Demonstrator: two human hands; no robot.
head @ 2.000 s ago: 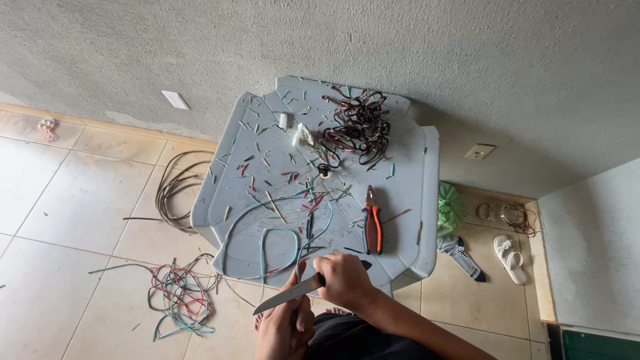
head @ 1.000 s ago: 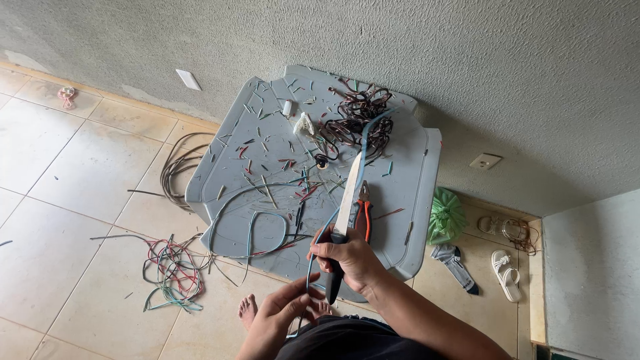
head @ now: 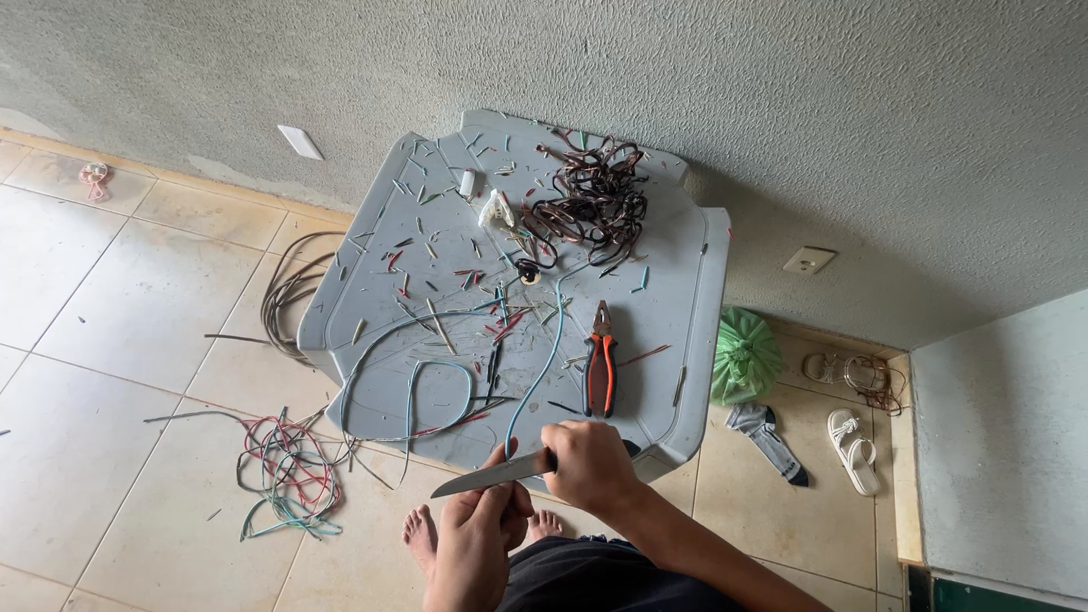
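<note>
My right hand (head: 591, 463) grips the dark handle of a knife (head: 489, 475) at the near edge of the grey plastic table (head: 646, 348). Its blade points left and lies across the fingertips of my left hand (head: 476, 531). Those fingers pinch a light blue wire (head: 548, 365), which runs up over the table from beneath the blade. Pliers with orange and black handles (head: 600, 374) lie just beyond my right hand. Another looped blue wire (head: 410, 391) rests on the near left part of the table. Small cut pieces of wire insulation (head: 440, 326) are scattered about.
A tangle of dark brown wire (head: 599, 204) lies at the table's far right. Coiled grey cable (head: 280, 297) and tangled coloured wires (head: 289, 476) are on the tiled floor to the left. To the right are a green plastic bag (head: 745, 357), a sock (head: 769, 442) and sandals (head: 852, 450).
One second ago the knife pointed up over the table with the blue wire beside it; now its blade points left over my left fingertips. My hands have come together.
</note>
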